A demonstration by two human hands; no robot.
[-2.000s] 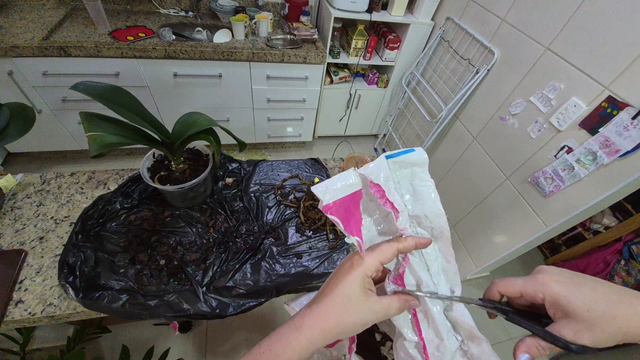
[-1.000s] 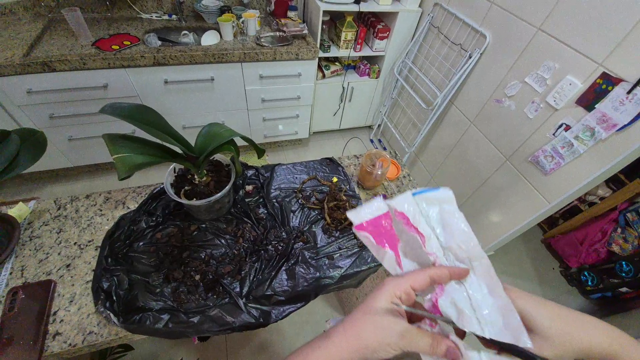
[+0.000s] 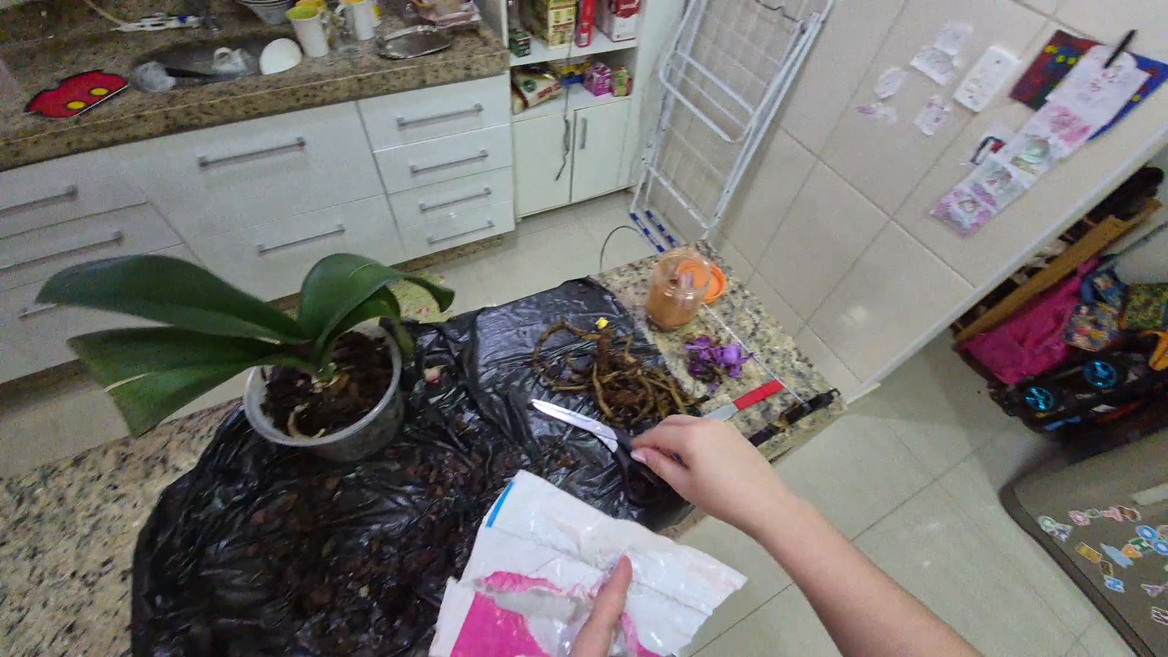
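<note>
My right hand (image 3: pixel 698 461) holds a pair of scissors (image 3: pixel 579 422) by the black handles, blades together and pointing left over the black plastic bag (image 3: pixel 456 529). At the bottom edge, my left hand (image 3: pixel 606 611) grips a torn white and pink plastic packet (image 3: pixel 584 538); only a finger or thumb shows on top of it. A potted orchid (image 3: pixel 319 365) with broad green leaves stands in a clear pot on the bag's left part. Dry cut roots (image 3: pixel 620 374) lie heaped beyond the scissors. Dark bark bits are scattered over the bag.
Behind my right hand on the granite counter (image 3: pixel 785 351) are a jar of brown powder (image 3: pixel 675 297), an orange lid (image 3: pixel 714 283), purple petals (image 3: pixel 716 358) and a red-handled knife (image 3: pixel 757 394). A folded drying rack (image 3: pixel 730 100) leans on the tiled wall.
My right hand has moved away from the packet with the scissors, out over the black bag near the roots. The packet has moved lower, still in my left hand. The view has shifted.
</note>
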